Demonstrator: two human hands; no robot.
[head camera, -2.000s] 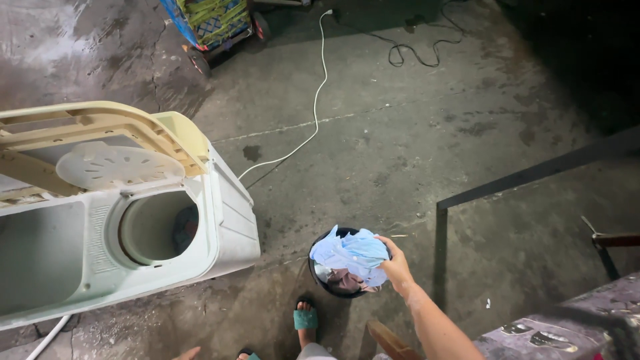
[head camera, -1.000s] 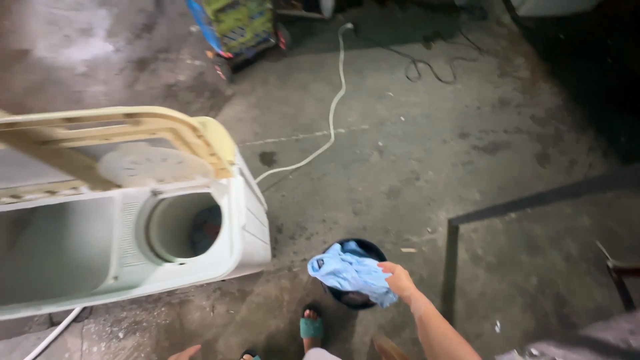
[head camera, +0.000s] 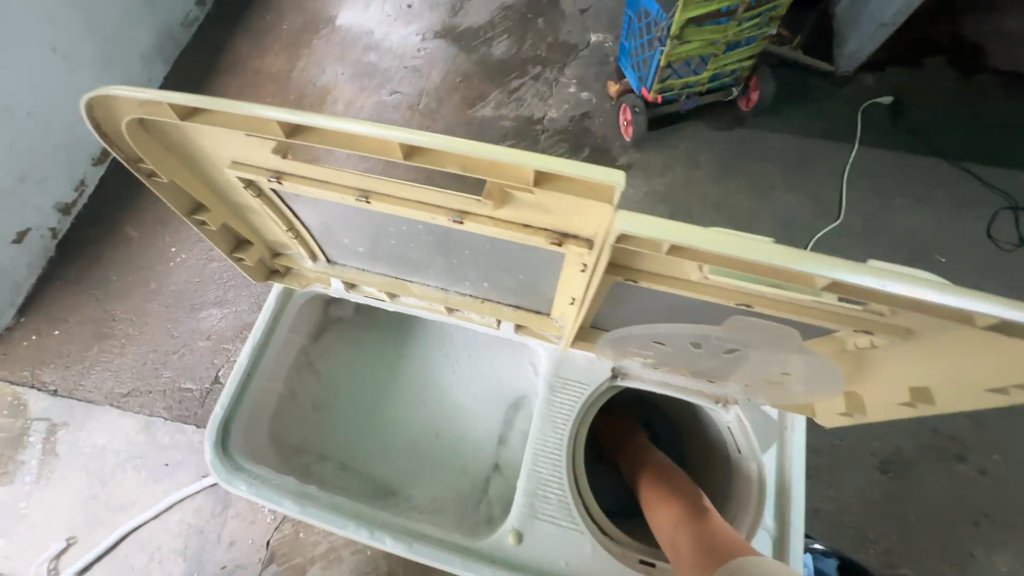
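My right hand is down inside the spin tub of a white twin-tub washing machine, with the forearm entering from the lower right. Dark cloth lies in the shadow around the hand; the fingers are too dim to make out. Both yellowed plastic lids stand raised, and a translucent perforated inner cover is tilted up behind the spin tub. The wider wash tub is to the left. At the bottom right edge, part of a black bucket shows with blue cloth in it. My left hand is not in view.
A blue crate on a wheeled cart stands at the upper right. A white cable and a dark cord lie on the concrete floor. A pale hose runs from the machine's lower left. A wall rises at the left.
My right hand has moved from the blue cloth at the bucket into the spin tub, letting go of the cloth. The view has swung left onto the washing machine.
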